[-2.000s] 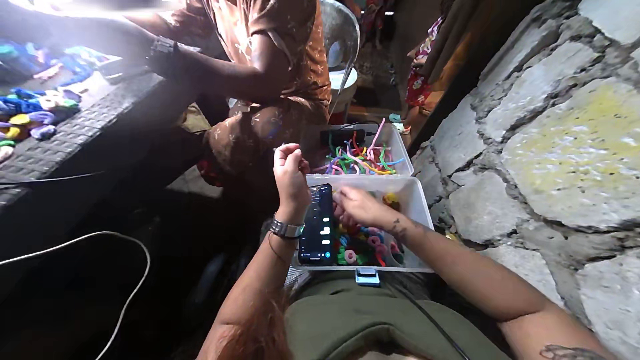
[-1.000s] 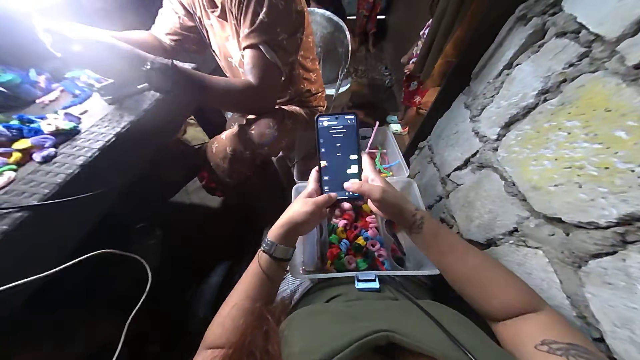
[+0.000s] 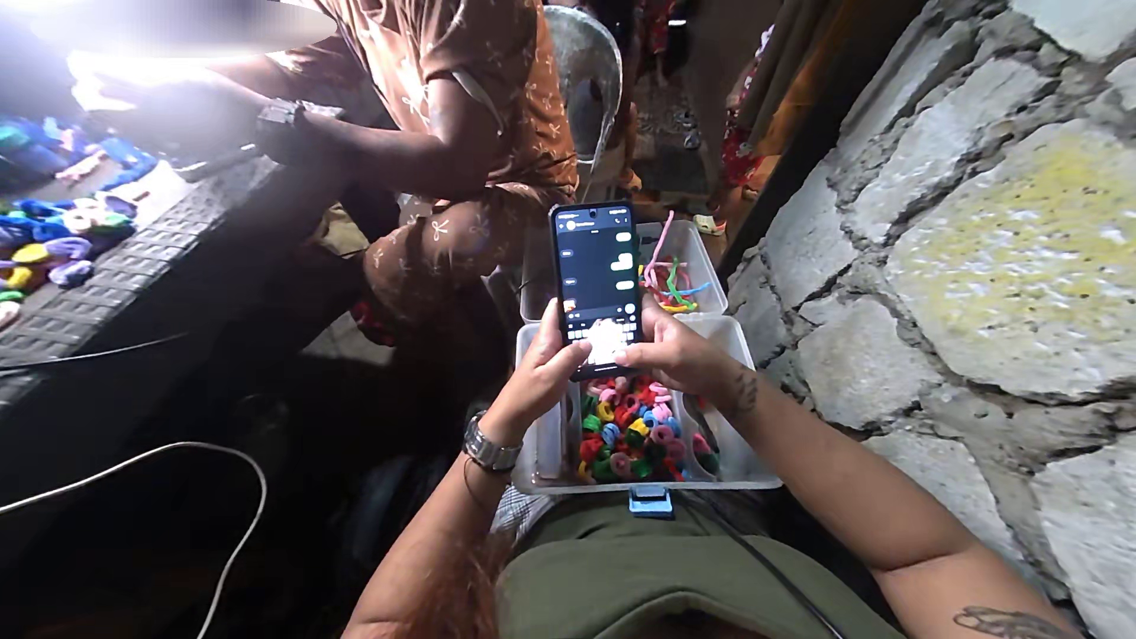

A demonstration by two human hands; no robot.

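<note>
A dark smartphone [image 3: 595, 280], upright with a chat and keyboard lit on its screen, is held between my two hands. My left hand [image 3: 543, 373] grips its lower left side, thumb over the keyboard. On the lower right side is my right hand [image 3: 679, 346], its thumb also at the screen. Below the phone, an open clear plastic case [image 3: 550, 475] with a blue latch [image 3: 650, 501] rests on my lap. Small coiled fuzzy rings [image 3: 635, 435] in many colours fill its middle compartment. Loose pipe cleaners [image 3: 679, 284] lie in the case's lid behind the phone, partly hidden.
A stone wall [image 3: 1003, 240] rises close on the right. At the left, a seated person [image 3: 444, 133] works under a bright lamp [image 3: 186, 27] at a dark woven-textured table [image 3: 169, 240] bearing coloured fuzzy pieces [image 3: 53, 240]. A white cable [image 3: 177, 445] hangs at lower left; a plastic chair [image 3: 581, 62] stands behind.
Two seconds ago my left hand was raised beside the phone, which lay over the case, and my right hand was at the case. Both hands now hold the phone higher, and a keyboard shows on it.
</note>
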